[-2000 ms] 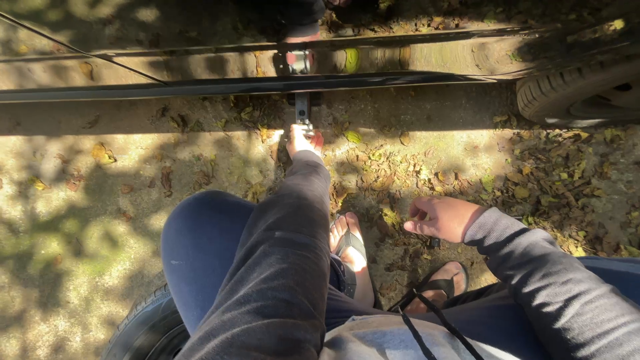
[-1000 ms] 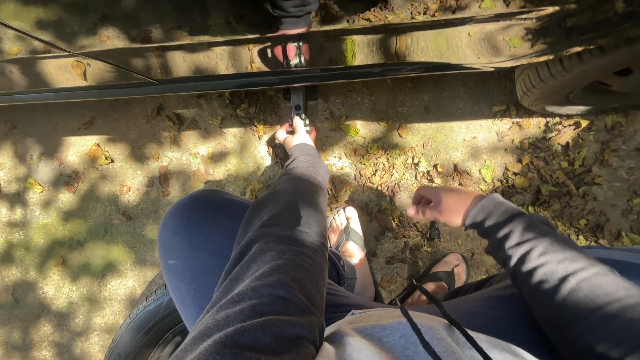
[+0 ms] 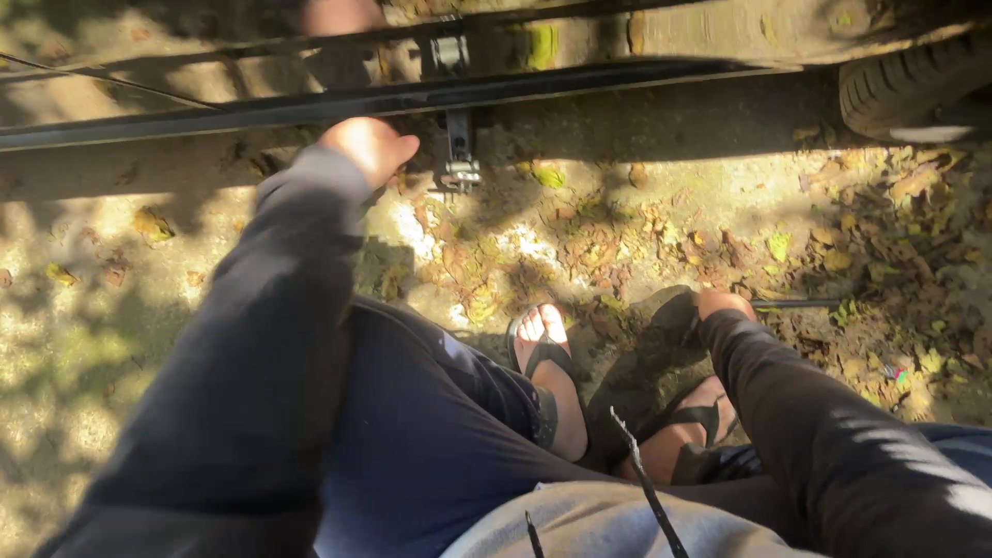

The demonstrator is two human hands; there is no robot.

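A metal car jack (image 3: 459, 147) stands on the ground at the edge of the car's sill (image 3: 310, 106), its near end with a joint in sunlight. My left hand (image 3: 370, 149) is just left of the jack, apart from it, blurred, thumb out, with nothing seen in it. Low at the right, my right hand (image 3: 725, 304) is down at the ground among leaves, at the end of a thin dark rod (image 3: 798, 304). Its fingers are hidden, so their hold on the rod cannot be told.
The car's glossy side panel (image 3: 697, 39) crosses the top and mirrors the ground. A car tyre (image 3: 907, 85) is at the upper right. Dry leaves (image 3: 891, 209) cover the ground there. My feet in black flip-flops (image 3: 550, 353) are at the lower middle.
My left hand has come off the jack and moved left. My right hand, earlier raised above the ground, has moved down to the rod. The view has shifted somewhat.
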